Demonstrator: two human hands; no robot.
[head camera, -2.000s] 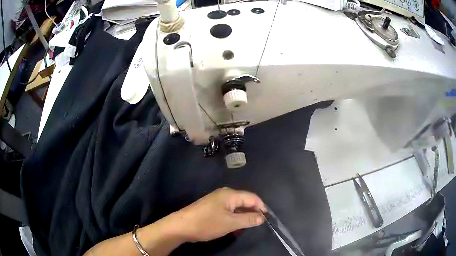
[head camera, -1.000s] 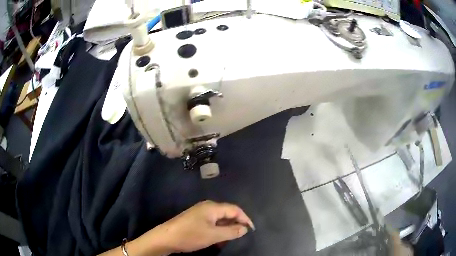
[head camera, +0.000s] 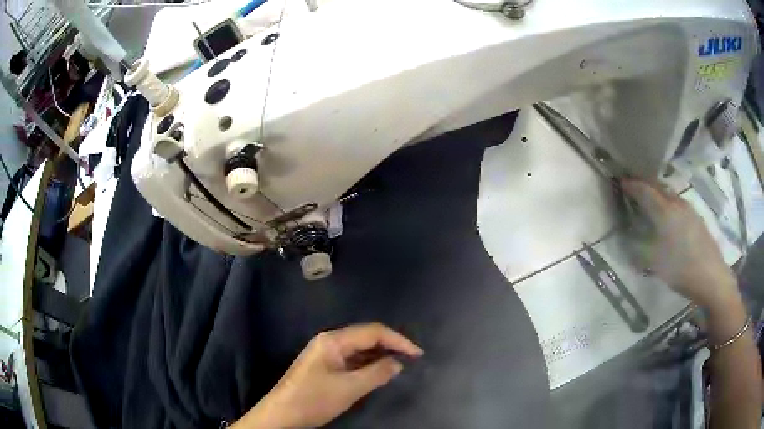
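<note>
Large dark cloth (head camera: 419, 276) spreads under the machine head and hangs in folds at the left. My left hand (head camera: 335, 369) rests over it at the bottom centre, fingers curled, thumb and index tips slightly apart, with nothing visible between them. My right hand (head camera: 674, 243), blurred, is over the pale bed at the right. It holds what looks like long-bladed shears (head camera: 578, 138), blades pointing up-left towards the cloth's edge under the arm; the handles are hidden or blurred. Slim metal snips (head camera: 614, 289) lie on the bed left of my right wrist.
The off-white JUKI machine head (head camera: 201, 176) and arm cross the upper view; a tension dial (head camera: 317, 266) hangs below the head, and the needle area is hidden. More metal tools (head camera: 720, 193) stand or lie at the far right. A wood-edged table (head camera: 32, 251) is at the left.
My right hand has come into view from the bottom right and moved up over the bed with the shears. My left hand has released the dark strip or blade it held. The view has shifted.
</note>
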